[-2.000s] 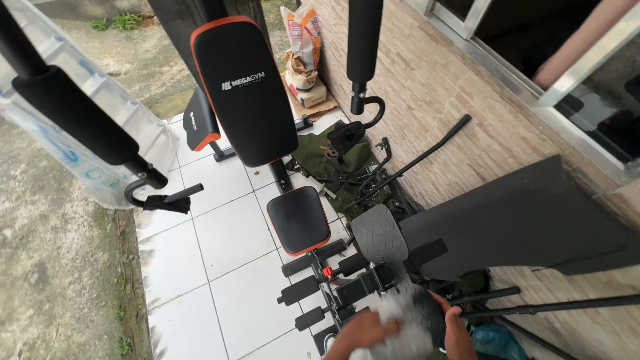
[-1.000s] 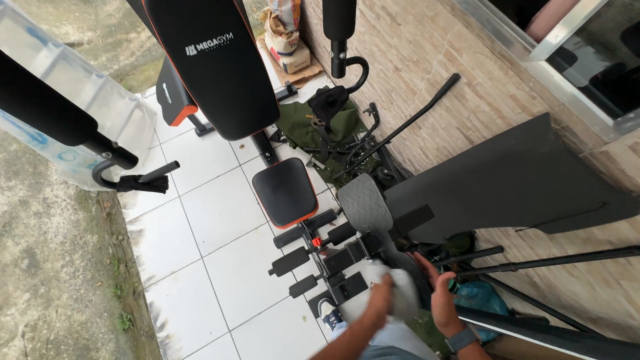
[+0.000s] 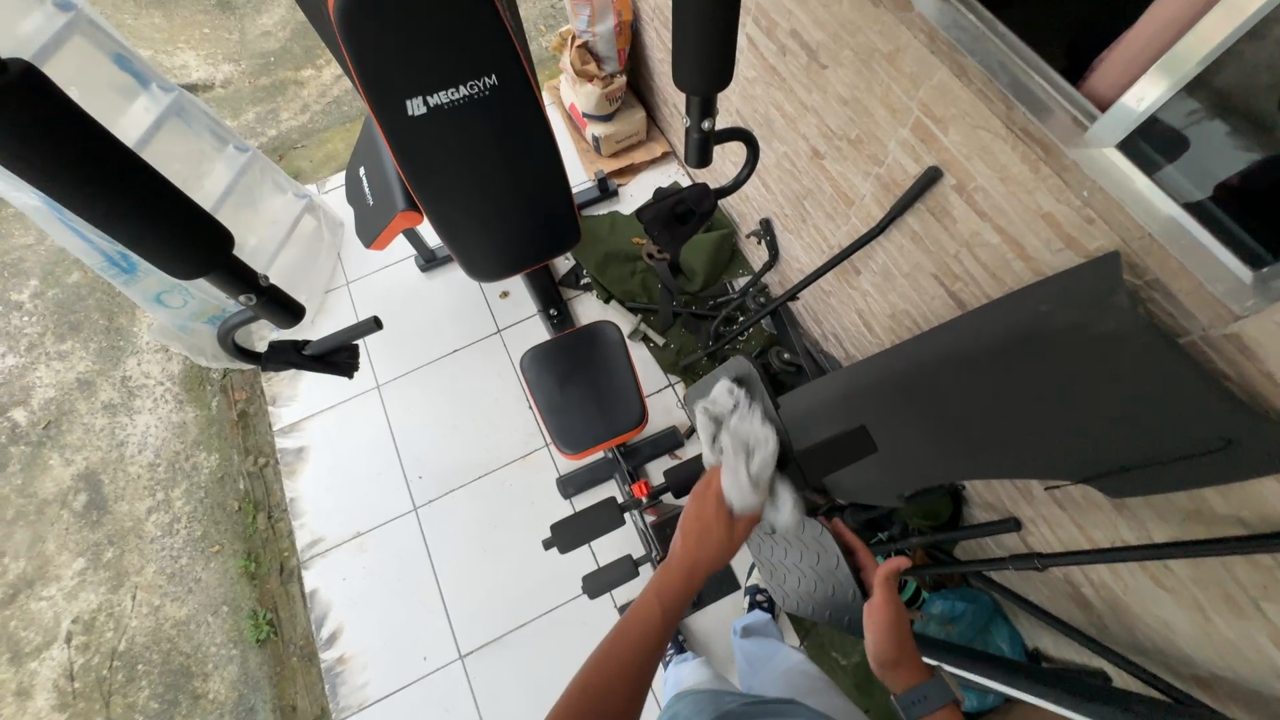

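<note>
My left hand [image 3: 712,520] is closed on a crumpled light grey cloth [image 3: 735,440], blurred by motion, which lies over part of a grey plate [image 3: 728,374]. Closer to my body is a grey footplate with a raised tread pattern [image 3: 808,575]. My right hand [image 3: 880,600], with a watch on its wrist, is at the right edge of that footplate, thumb and fingers apart; whether it bears any weight cannot be told. Left of the cloth are black foam rollers [image 3: 587,525] and a small black seat with orange edging [image 3: 584,388].
A padded backrest [image 3: 460,130] rises ahead, between foam-covered arms [image 3: 110,170] of the exercise machine. A dark grey panel [image 3: 1000,380] leans at the tiled wall. Green fabric [image 3: 640,260], a long black bar [image 3: 830,260], paper bags [image 3: 600,110] and a blue plastic bag [image 3: 970,630] lie about.
My left hand has moved the cloth forward, from over the nearer footplate onto the farther plate. The right hand stays beside the nearer footplate. The view has shifted somewhat.
</note>
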